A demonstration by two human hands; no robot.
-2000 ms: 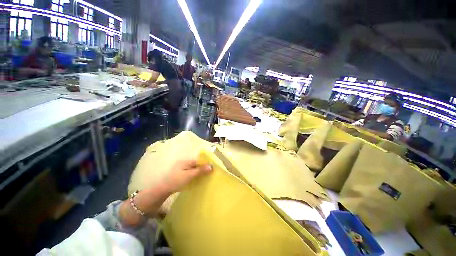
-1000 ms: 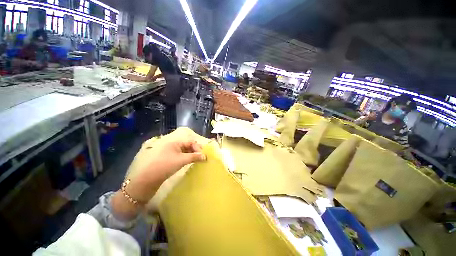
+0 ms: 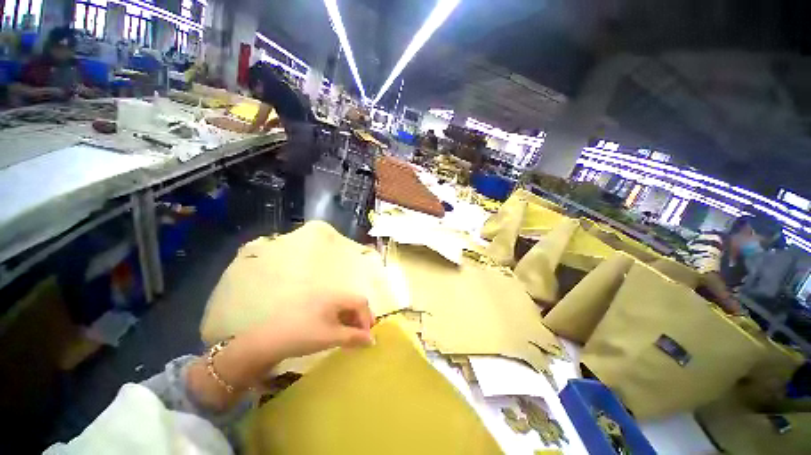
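My left hand, bare with a bracelet at the wrist, pinches the top corner of a bag panel between thumb and fingers. The panel's bright yellow side faces me, and its lower part runs out of the bottom of the picture. My right hand is not in view. Small khaki tabs lie loose on white paper to the right of the panel. A blue parts bin with small pieces in it stands beside them.
Cut khaki panels lie flat beyond my hand. Khaki bag shells stand at the right. A brown stack lies farther up the bench. A person is across the bench at right; another leans over the left table.
My left hand has moved lower with the panel's corner, and the yellow panel has come down, showing more of the paper and tabs. The person at right has shifted rightward and leans down.
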